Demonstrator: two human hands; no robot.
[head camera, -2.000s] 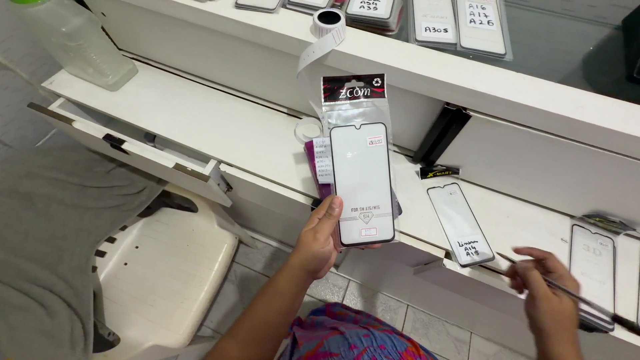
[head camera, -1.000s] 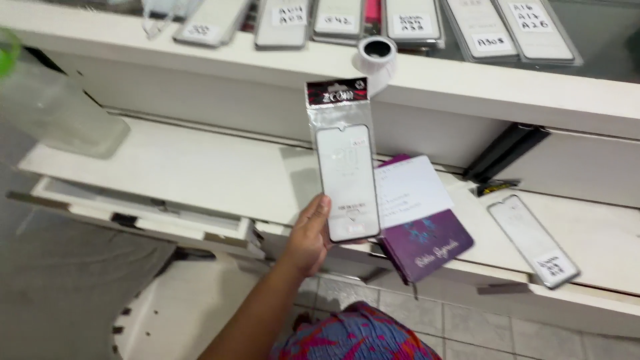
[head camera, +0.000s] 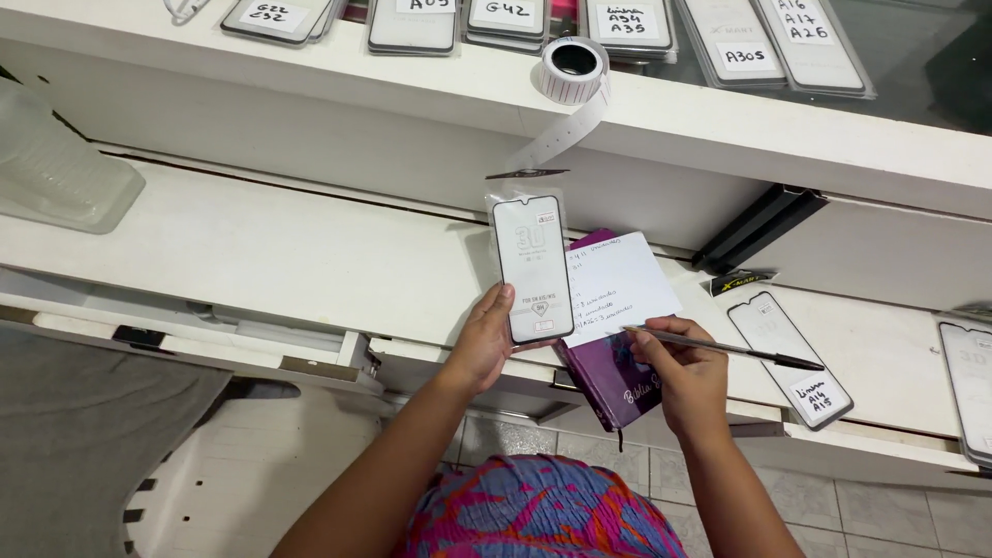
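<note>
My left hand (head camera: 482, 337) holds a packaged phone screen protector (head camera: 533, 267) upright by its lower left edge, in a clear plastic sleeve. Just right of it, a white paper sheet (head camera: 620, 279) with handwriting lies on a purple book (head camera: 612, 387). Between the fingers of my right hand (head camera: 686, 368) is a ballpoint pen (head camera: 721, 346), its tip at the sheet's lower edge and its dark end pointing right. Another packaged screen protector (head camera: 775, 341) with a handwritten label lies on the shelf beyond the pen.
Stacks of labelled screen protectors (head camera: 508, 31) line the upper counter, beside a roll of stickers (head camera: 572, 68) whose strip hangs down. A translucent plastic container (head camera: 70, 170) stands on the shelf at left, above an open drawer (head camera: 294, 333). Another protector (head camera: 973, 380) lies far right.
My right hand, out of view one second ago, is now over the paper with the pen. The protector in my left hand remains held, its package top now tilted back.
</note>
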